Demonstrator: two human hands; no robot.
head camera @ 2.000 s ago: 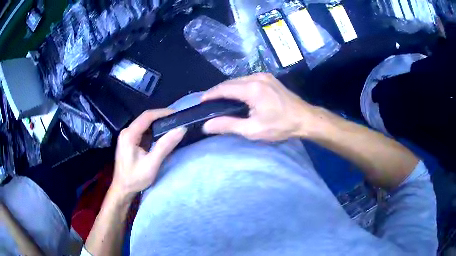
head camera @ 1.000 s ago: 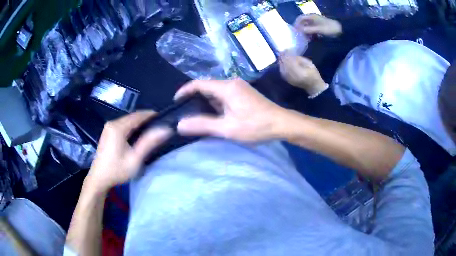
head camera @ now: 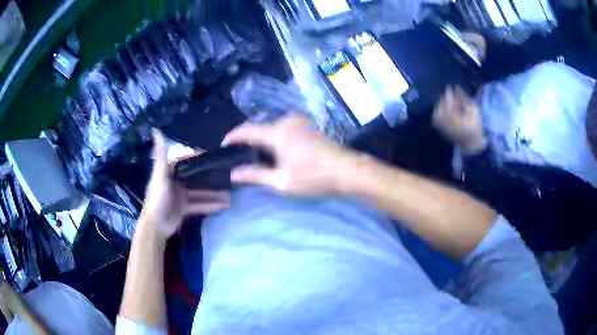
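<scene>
A black slab (head camera: 213, 165), which looks like a closed power bank, is held at a slant in front of my belly, blurred by motion. My right hand (head camera: 294, 157) grips its right end, with fingers over the top and thumb below. My left hand (head camera: 165, 199) is at its left end with fingers spread above and below, not closed round it; whether it touches is blurred. A unit with a pale face (head camera: 182, 152) lies on the dark mat behind, partly hidden by my left hand and the slab.
Bagged units (head camera: 131, 85) stand in a row beyond my hands. A crinkled clear bag (head camera: 265, 95) lies ahead. Open units (head camera: 357, 95) with white faces lie to the right. A white-grey box (head camera: 42, 173) stands at left. Another person's hand (head camera: 458, 118) is at right.
My left hand's fingers have spread away from the slab, while my right hand keeps its grip. The view has shifted, and the neighbour's hands have moved away from the open units.
</scene>
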